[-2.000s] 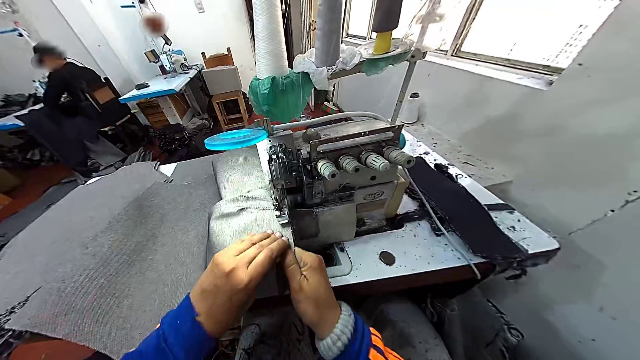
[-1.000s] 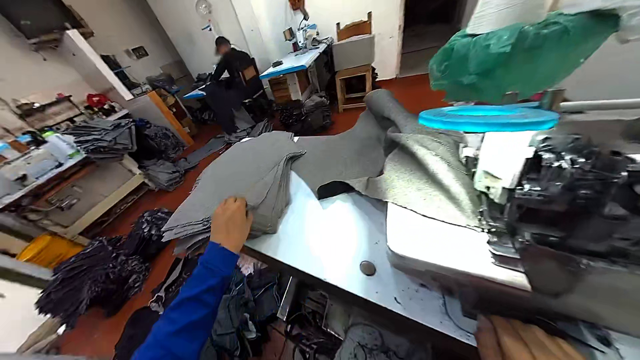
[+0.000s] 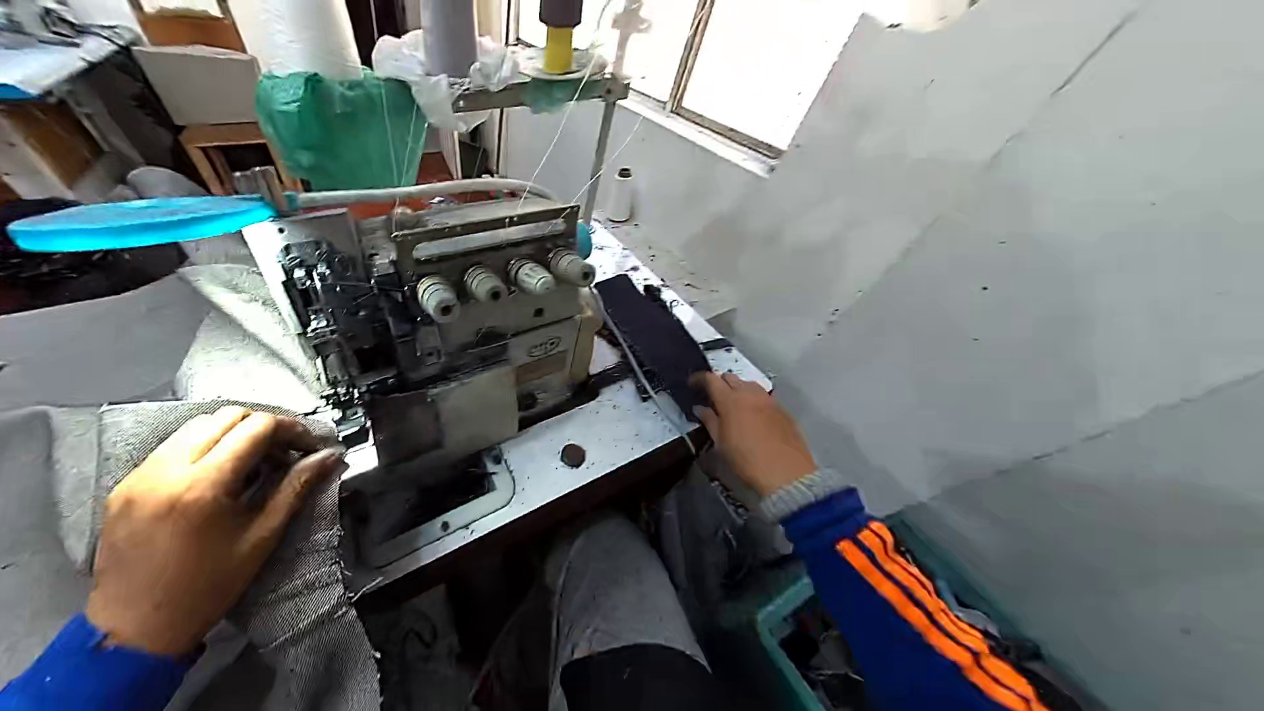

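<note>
My left hand (image 3: 202,518) rests on grey denim cloth (image 3: 296,622), its thumb and fingers pinching the fabric just left of the needle area of an overlock sewing machine (image 3: 484,326). Part of the cloth spreads left over the table. On the machine's right, my right hand (image 3: 746,430) touches the near end of a stack of dark fabric pieces (image 3: 652,336), its thumb and fingers at the edge. Whether it grips one piece or several cannot be told. A grey cable lies along the stack's left side.
Thread cones (image 3: 311,39) in green plastic stand behind the machine. A blue round tray (image 3: 138,223) juts out at left. A teal crate (image 3: 790,632) with scraps is low at right, beside the wall (image 3: 987,276). A small white cone (image 3: 621,196) stands behind the table.
My left hand has moved from the grey stack at the left to the cloth beside the needle area. My right hand is now at the dark pieces. The view has swung right.
</note>
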